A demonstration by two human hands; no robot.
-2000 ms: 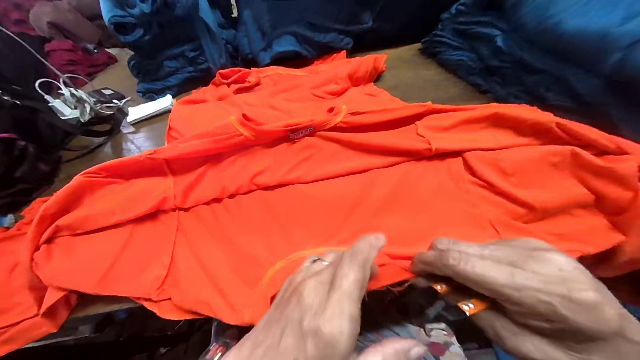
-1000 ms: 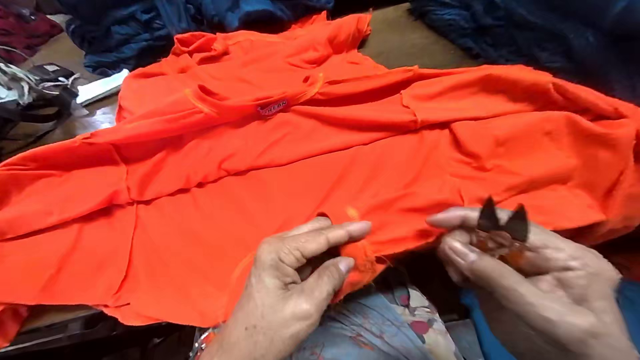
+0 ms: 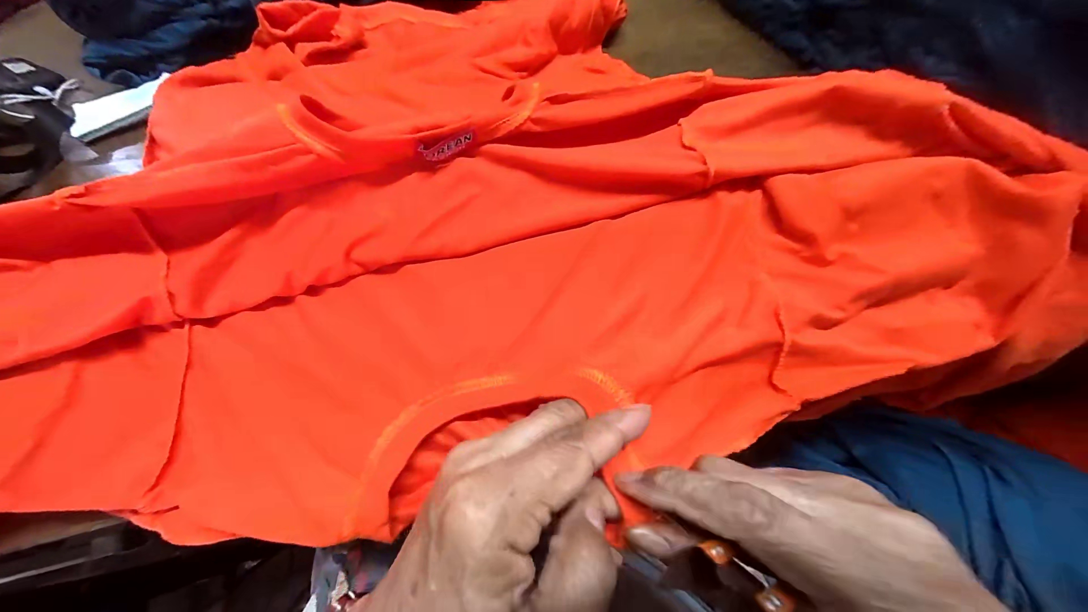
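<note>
Orange knit garments (image 3: 476, 297) with light orange overlock stitching spread across the view. At the lower centre, my left hand (image 3: 527, 501) pinches the edge of a curved neckline opening (image 3: 442, 399) between thumb and fingers. Close on its right, my right hand (image 3: 790, 527) touches the same edge with its fingertips. In that right palm lies a small thread snipper with orange parts (image 3: 718, 552), its blades mostly hidden under the fingers. A second neckline higher up bears a small dark woven label (image 3: 446, 147).
Dark blue fabric (image 3: 892, 42) lies at the back right, with more at the back left (image 3: 161, 38). Blue cloth (image 3: 952, 484) bunches at the lower right. A white flat item (image 3: 119, 106) and a black strapped item (image 3: 30, 119) sit on the brown table (image 3: 697, 38) at left.
The snipper's blades, pointing up a second ago, are now tucked under my right hand. That hand has come in beside my left one at the neckline edge.
</note>
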